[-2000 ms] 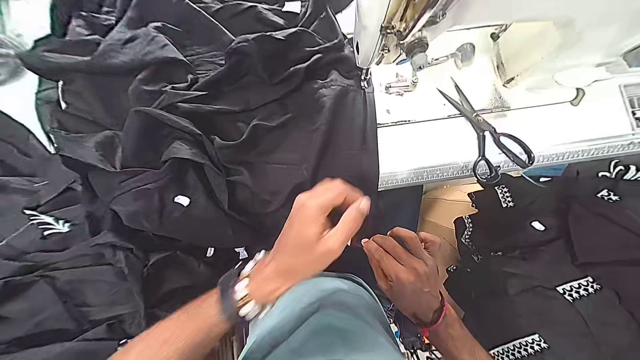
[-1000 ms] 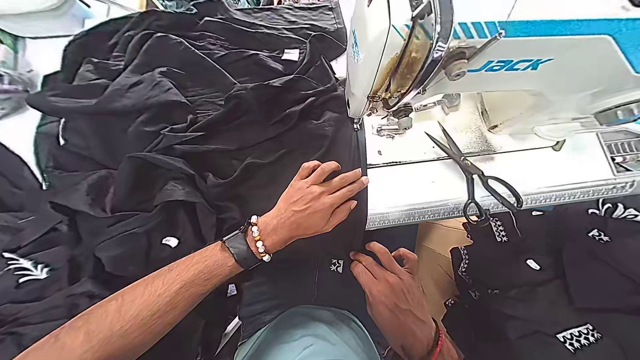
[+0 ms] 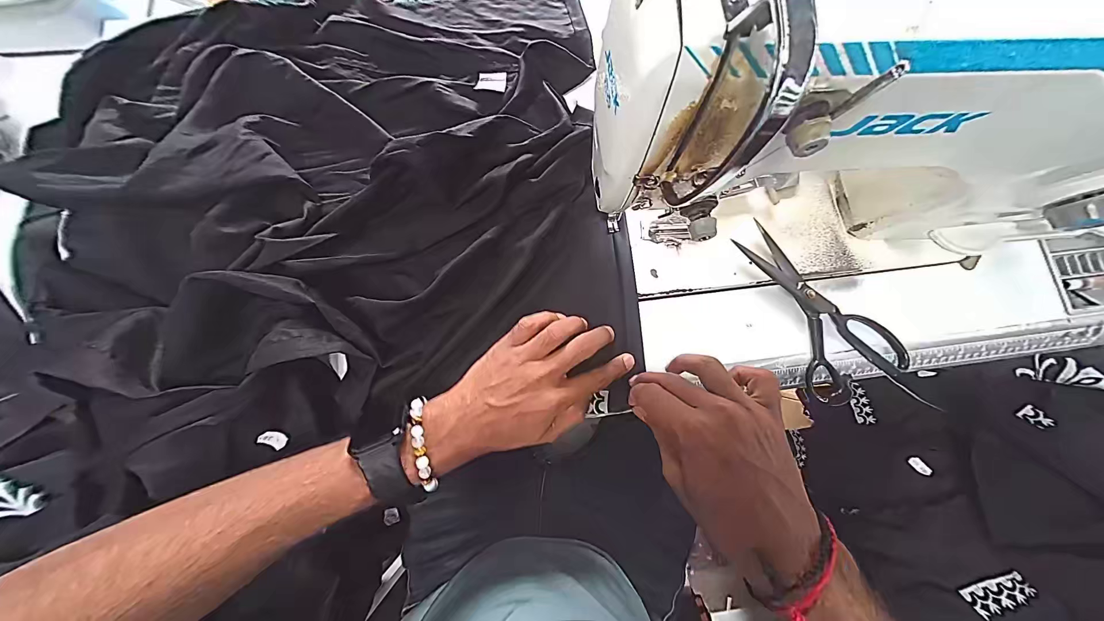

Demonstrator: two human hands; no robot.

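Black fabric (image 3: 457,259) spreads in loose folds over the left and centre, its straight right edge running under the presser foot (image 3: 613,222) of a white Jack sewing machine (image 3: 966,121). My left hand (image 3: 535,379), with a beaded bracelet and a black wrist strap, lies on the fabric near that edge, fingers a little apart. My right hand (image 3: 720,431), with a red thread at the wrist, has its thumb and fingertips closed at the fabric's near corner, close to a small white embroidered patch (image 3: 598,404).
Black-handled fabric scissors (image 3: 811,297) lie on the machine bed, blades parted, handles reaching over the ruler-marked front edge (image 3: 975,347). More black cloth with white embroidery (image 3: 914,517) lies at the lower right. Small white tags (image 3: 492,82) dot the fabric.
My left hand has moved from near my right hand to the fabric's edge, then lower along it. My right hand has come up to the fabric's near corner. The view has shifted.
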